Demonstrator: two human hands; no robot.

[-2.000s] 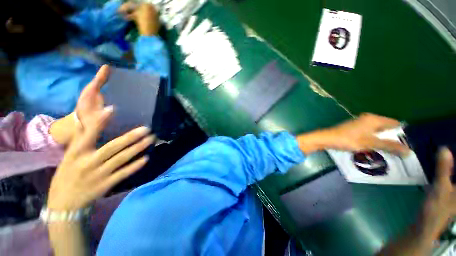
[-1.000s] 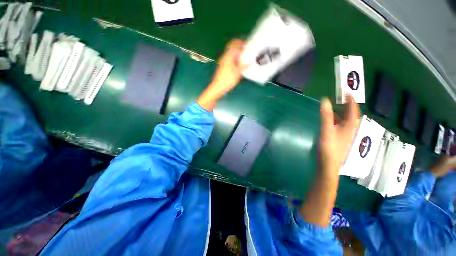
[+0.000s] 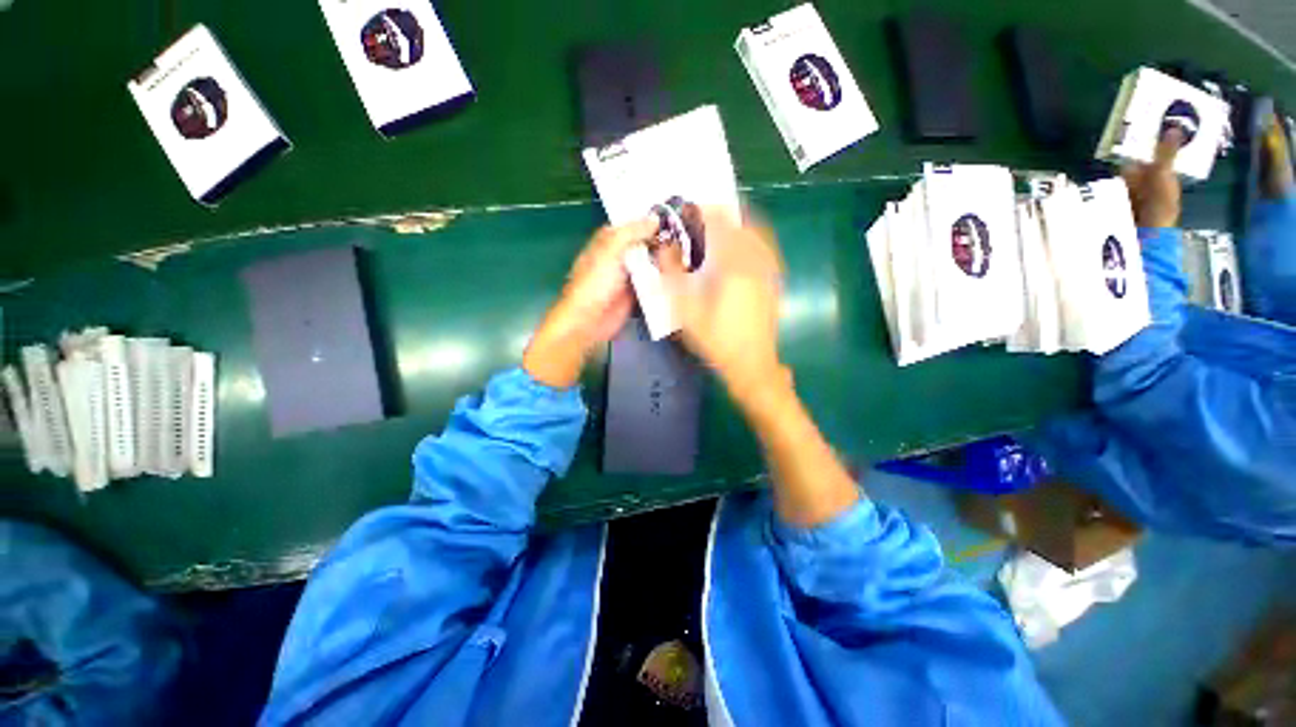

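My left hand (image 3: 587, 301) holds the left edge of an outer sleeve (image 3: 668, 166) with a round dark watch picture, above the bench. My right hand (image 3: 735, 294) is blurred and lies over the sleeve's lower right part; its fingertips cannot be made out. The sleeve looks thin; whether it is opened is unclear. A dark inner gift box (image 3: 651, 412) lies below it on the green bench. A larger dark grey box (image 3: 314, 341) lies to the left. A stack of flat sleeves (image 3: 969, 263) lies fanned at the right.
White printed strips (image 3: 118, 408) stand in a row at far left. Sleeved boxes (image 3: 209, 118) and dark boxes (image 3: 938, 80) lie on the far belt. At right another worker's hand (image 3: 1158, 185) touches a sleeved box. An open carton (image 3: 1066, 524) is on the floor.
The view has turned and shifted left. My left hand has brought the sleeve in front of me. My right hand has moved from near the sleeve stack onto that sleeve.
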